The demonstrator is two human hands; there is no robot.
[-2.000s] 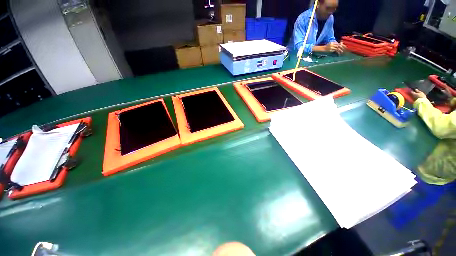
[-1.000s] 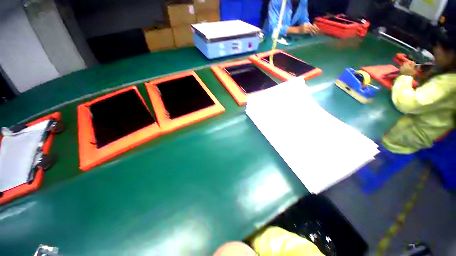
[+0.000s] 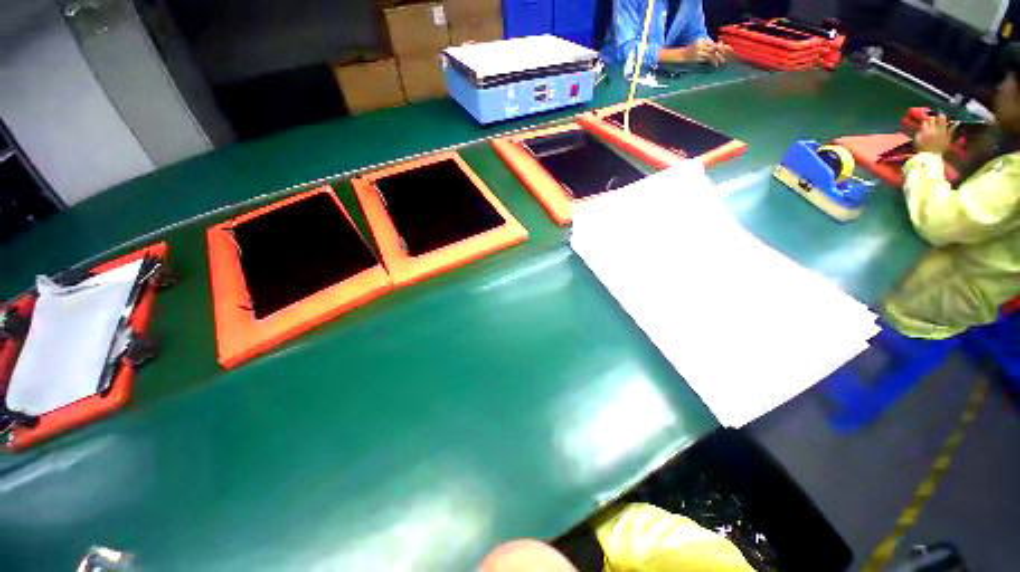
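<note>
A fanned stack of white foam sheets (image 3: 721, 296) lies on the green bench top, right of centre. Behind it and to its left, several black glossy panels (image 3: 436, 207) rest on orange trays (image 3: 313, 327). At the far left, a white-covered panel (image 3: 76, 335) with black clips on its sides lies on an orange tray. A yellow sleeve (image 3: 666, 542) shows at the bottom, by a black clip bin (image 3: 800, 503) with shiny clips inside. Neither of my hands is visible. A blurred rounded skin-coloured shape at the bottom edge cannot be told as a hand.
A pale blue machine (image 3: 520, 84) with a white top stands at the back, with cardboard boxes (image 3: 419, 50) behind. A blue tape dispenser (image 3: 824, 179) is right of the stack. A person in yellow (image 3: 967, 223) works at the right, another in blue (image 3: 660, 39) at the back. The bench edge curves beside the bin.
The view has turned down and right since two seconds ago. The yellow sleeve and the bin's inside have come into view at the bottom. The stack and trays look unmoved on the bench.
</note>
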